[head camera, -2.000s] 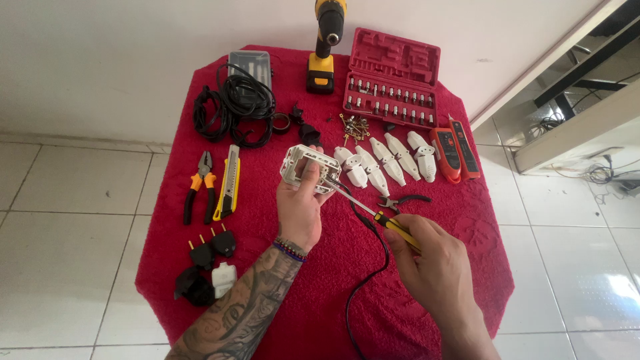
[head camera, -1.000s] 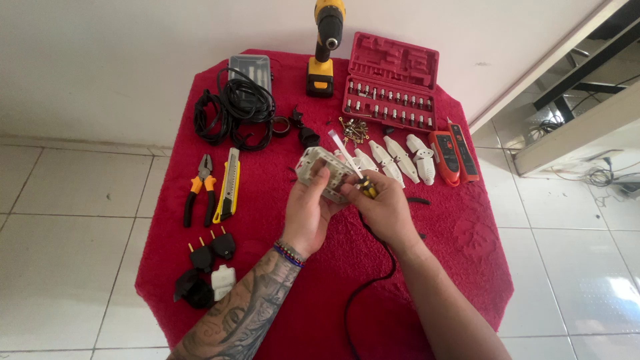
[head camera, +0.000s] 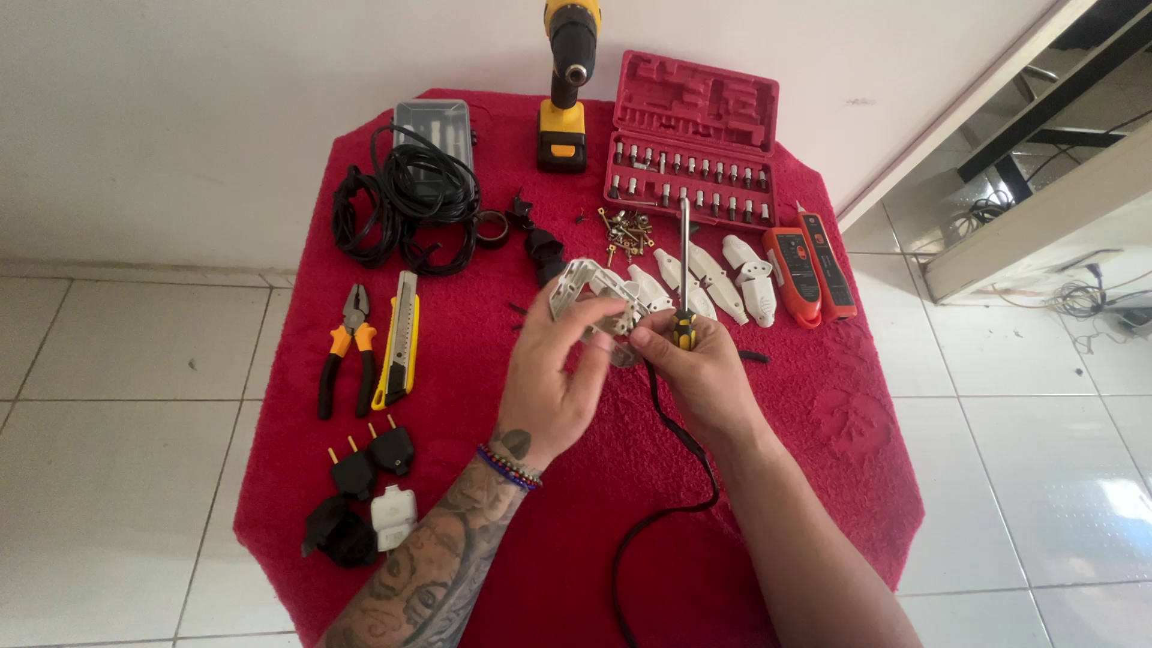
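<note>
My left hand (head camera: 562, 378) grips a white plastic electrical housing (head camera: 580, 274), its open frame tilted above the red cloth. Its right side meets my right hand (head camera: 697, 364), whose thumb and finger pinch the end of a black cable (head camera: 697, 445) at the housing. The same hand holds a screwdriver (head camera: 685, 270) with a yellow and black handle, the blade upright and pointing away from me. From my fingers the cable runs down over the cloth to the near edge. My fingers hide part of the housing and the cable's end.
Behind my hands lie white plug connectors (head camera: 715, 283), loose screws (head camera: 627, 232) and an open red bit case (head camera: 693, 135). A cordless drill (head camera: 562, 117) stands at the back. Pliers (head camera: 351, 351), a utility knife (head camera: 398, 346), coiled black cable (head camera: 423, 193) and black plugs (head camera: 353, 472) are at left; orange testers (head camera: 796, 270) at right.
Two seconds ago the screwdriver's tip was at the housing; now the blade points away from it. My right hand has come in to the housing and the cable, and my left fingers have shifted their hold.
</note>
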